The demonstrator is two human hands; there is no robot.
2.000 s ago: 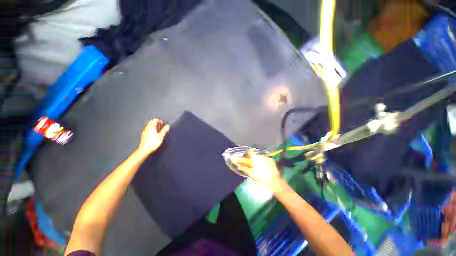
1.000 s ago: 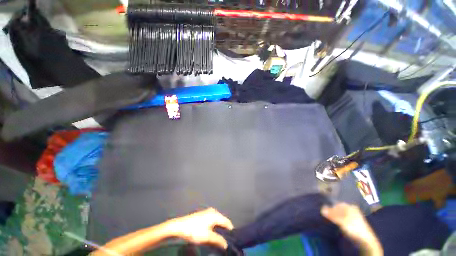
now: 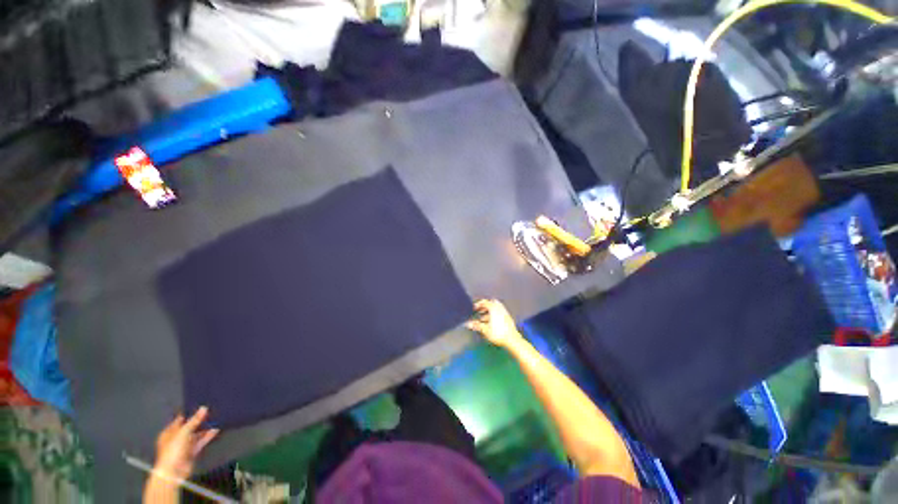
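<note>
A dark navy skirt panel [image 3: 315,295] lies flat on the grey padded table cover [image 3: 473,148]. My right hand [image 3: 495,322] pinches its near right corner. My left hand [image 3: 185,441] is at its near left corner, fingers spread; whether it touches the cloth is hard to tell. The steam iron [image 3: 551,248], silver with an orange handle, stands on the table's right end, apart from the cloth and both hands.
A stack of navy skirts [image 3: 699,335] lies right of the table. A yellow steam hose [image 3: 691,108] arches above the iron. A blue roll [image 3: 197,128] and a red and white packet [image 3: 145,177] are at the far left edge. A blue crate [image 3: 845,264] is at the far right.
One second ago the cloth was bunched between both hands at the near edge; now it lies spread on the table. The iron, in my right hand two seconds ago, rests on the table.
</note>
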